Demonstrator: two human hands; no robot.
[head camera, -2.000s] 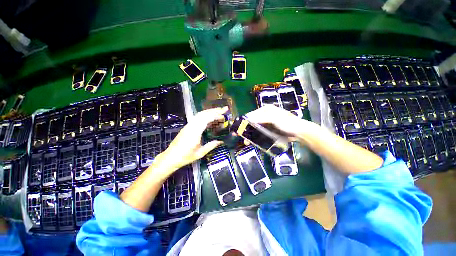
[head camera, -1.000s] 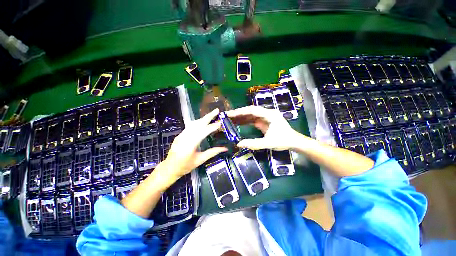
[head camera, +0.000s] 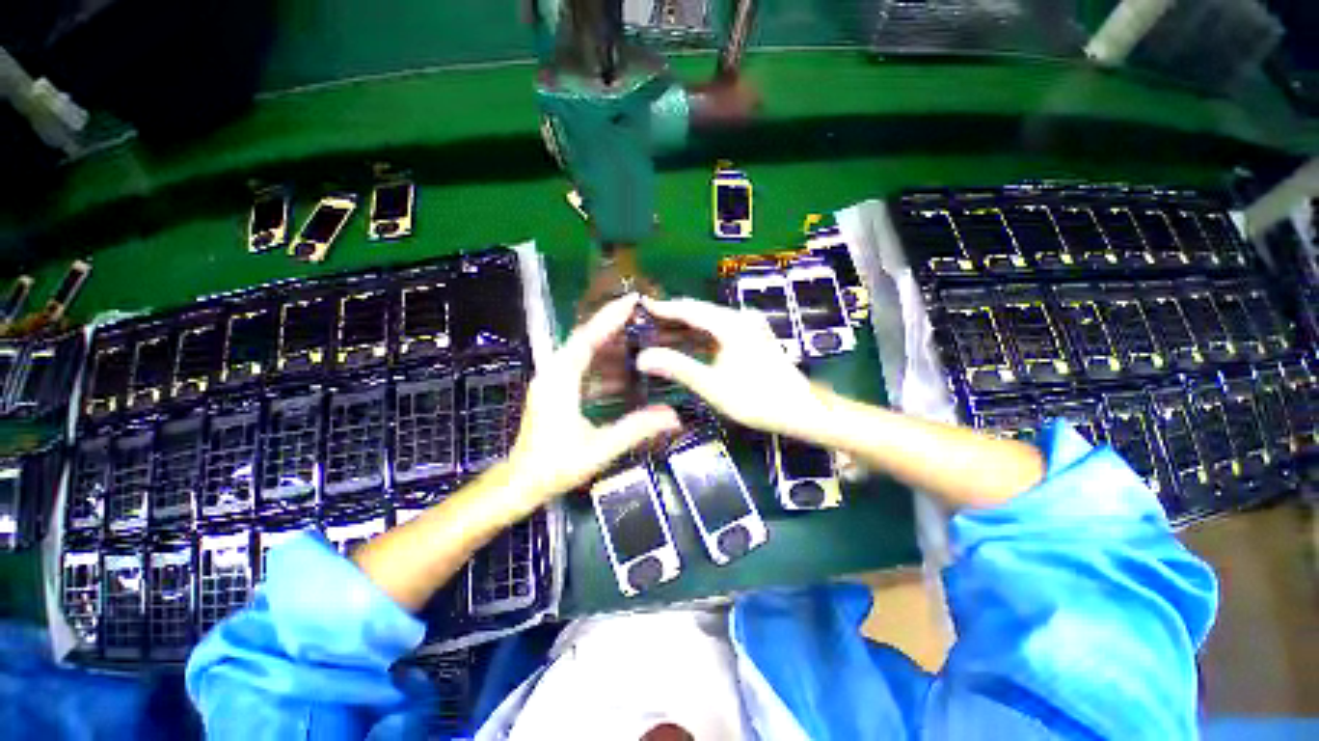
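My left hand and my right hand meet in front of the press fixture. A small dark module, seen nearly edge-on, is held between their fingertips and is mostly hidden by them. The green hand press stands just beyond, and its brown fixture is partly covered by my hands. Display modules with pale frames lie just below my hands, and more modules lie to the right of the fixture.
A black blister tray with rows of modules and gridded parts is on the left. Another filled black tray is on the right, with whitish film along its edge. Loose modules lie on the green line at the far side.
The module between my hands has turned from face-up to nearly edge-on. My right hand has moved left, closer to my left hand. The view has shifted slightly.
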